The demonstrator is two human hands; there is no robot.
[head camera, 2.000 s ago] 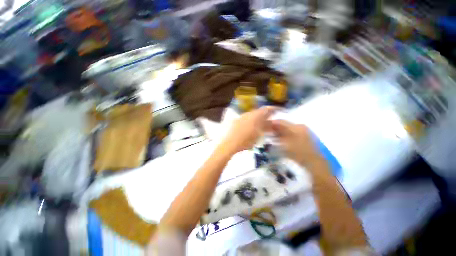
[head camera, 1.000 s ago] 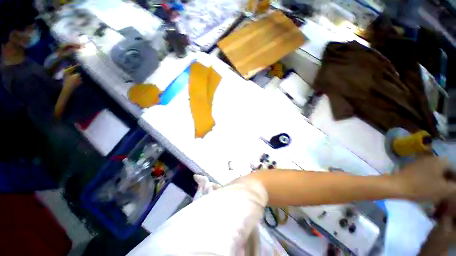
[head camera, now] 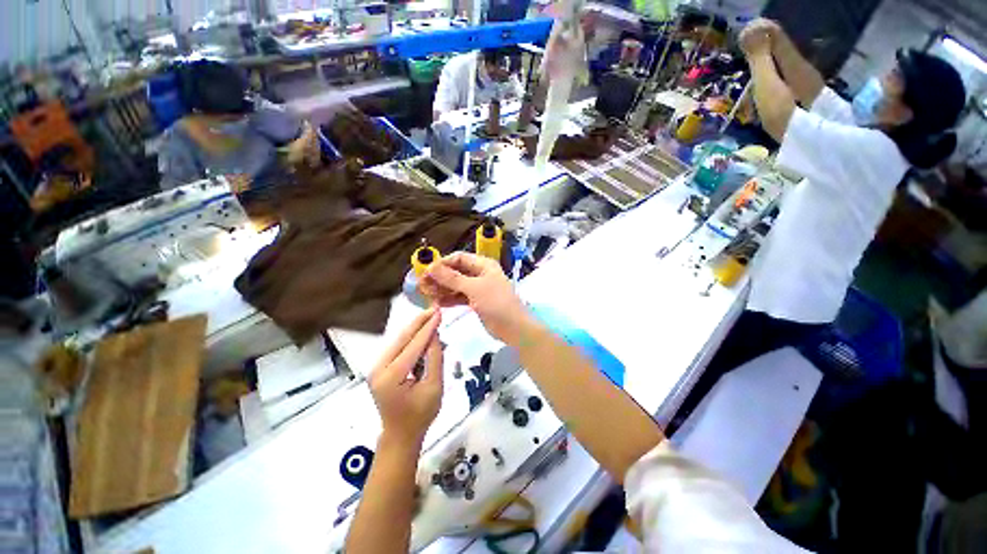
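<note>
My left hand and my right hand are raised above the sewing machine head, fingertips pinched close together. Any thread between them is too fine to see. A yellow thread cone stands just behind my right fingers, partly hidden. A second yellow cone stands to its right. The scissors' yellow and green loops lie at the bottom, beside the machine.
Brown garment fabric is heaped behind the machine. A wooden board is at left. A black round part lies on the table. A standing person with raised arms is at right; other people sit behind.
The view has swung away from the mustard pieces and the blue basket, towards the standing person. My hands, at the right edge a second ago, are now in the middle with fingertips close together.
</note>
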